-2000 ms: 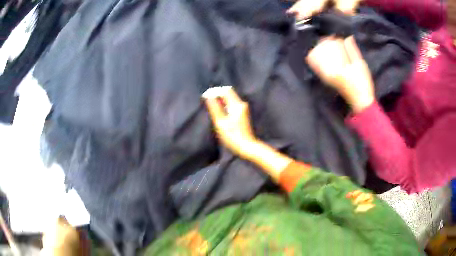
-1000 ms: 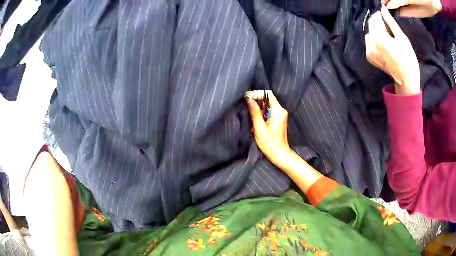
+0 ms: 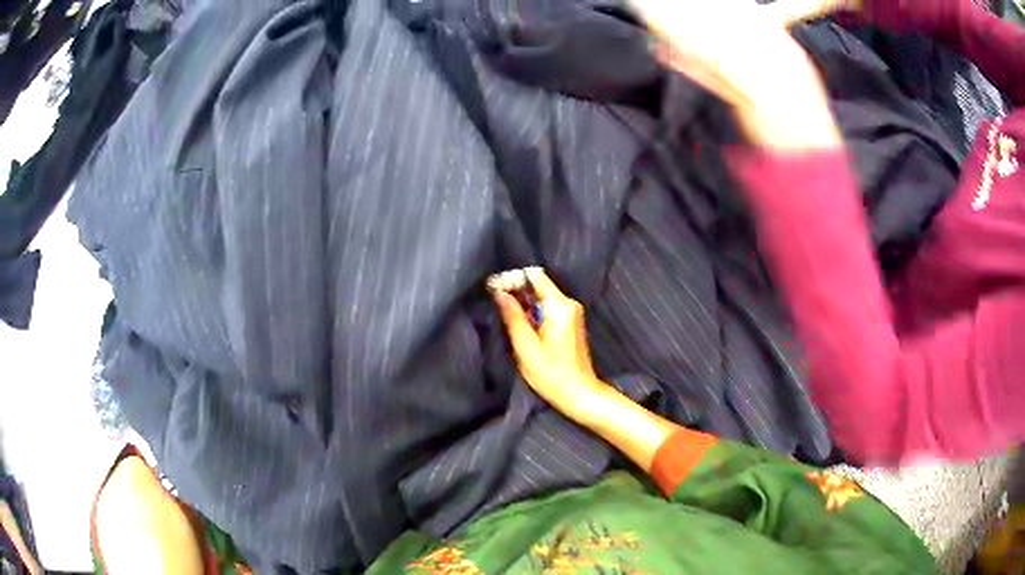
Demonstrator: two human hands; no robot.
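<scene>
Dark pinstripe trousers (image 3: pixel 393 213) lie heaped across the middle of the view, with many folds. My right hand (image 3: pixel 553 343) rests at the middle of the heap, fingers curled, pointing up. It holds a small tool mostly hidden in the palm; only a blue bit shows between thumb and fingers. A pale strip or bright spot shows at the fingertips; I cannot tell what it is. A striped flap of cloth (image 3: pixel 495 472) lies below the wrist. Of my left arm only a bare part beside an orange sleeve edge shows at the bottom left; the left hand is not visible.
At the right, a person in a maroon top (image 3: pixel 944 371) reaches over the dark cloth; their hands (image 3: pixel 731 45) are blurred at the top. White table surface (image 3: pixel 45 382) shows at the left, with dark cloth (image 3: pixel 56 169) on it.
The view has shifted. The other person's near arm has swung left across the upper right, now blurred. My right hand keeps its grip on the small tool over the same cloth.
</scene>
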